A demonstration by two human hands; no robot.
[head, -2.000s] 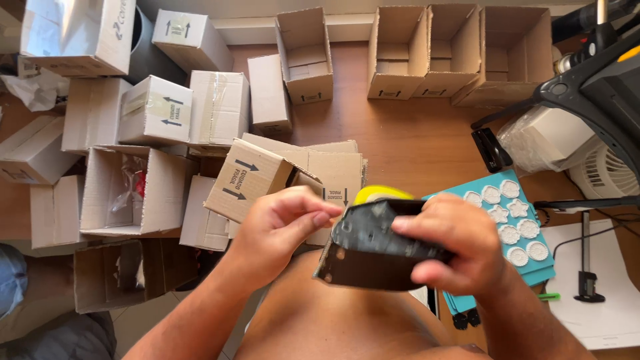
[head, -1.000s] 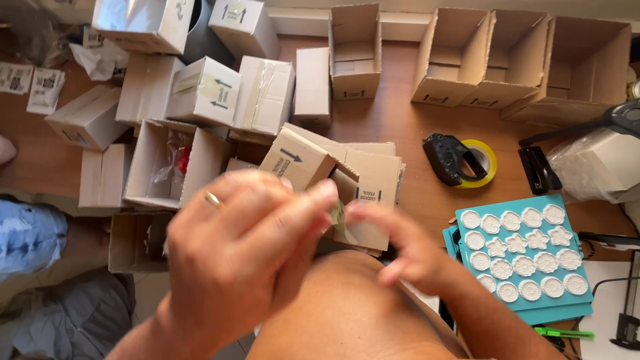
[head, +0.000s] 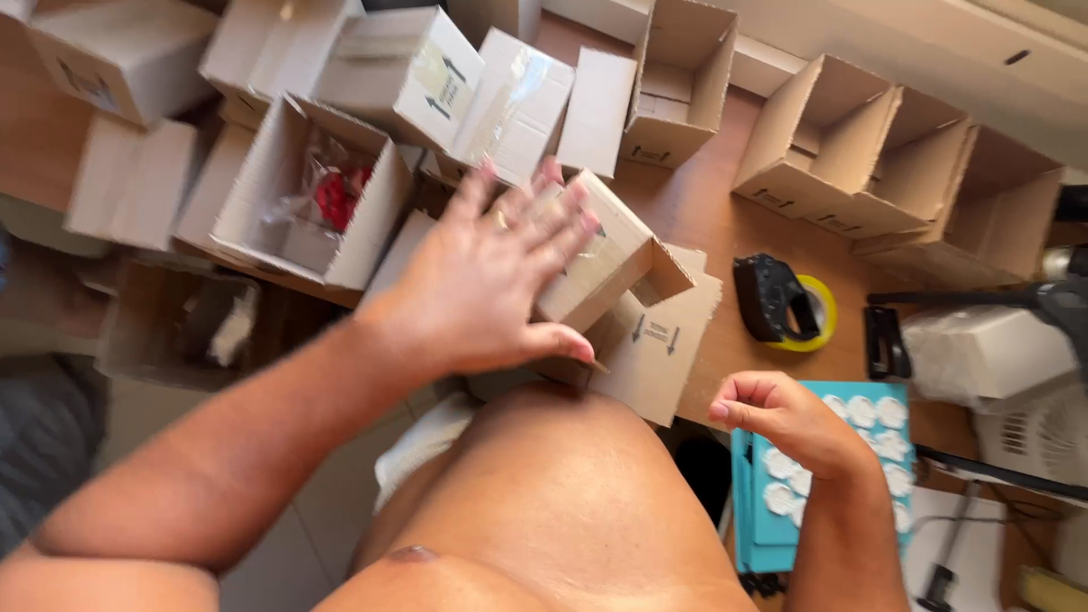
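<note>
My left hand (head: pixel 489 272), blurred and with fingers spread, lies over a small cardboard box (head: pixel 608 246) near the table's front edge and appears to touch it. The box is tilted, with a flap standing out at its right end; my palm and fingers hide its left part. Flattened cardboard (head: pixel 659 340) with printed arrows lies under and beside it. My right hand (head: pixel 778 416) is bent at the wrist above the teal board (head: pixel 769 531) of white moulded pieces, fingers curled loosely with nothing seen in them. A black tape dispenser (head: pixel 769 297) with a yellow-edged roll lies beyond it.
Closed cartons (head: pixel 514 106) crowd the left and back. An open carton (head: pixel 374 246) holds a red item in clear plastic. Open boxes (head: pixel 829 204) line the back right. A black stapler-like tool (head: pixel 886 340) and a black stand (head: pixel 943 552) are at right. A person's clothing shows at far left.
The tape dispenser was in my right hand two seconds ago and now lies on the table. My hands, close together one second ago, have moved apart, the left onto the small box.
</note>
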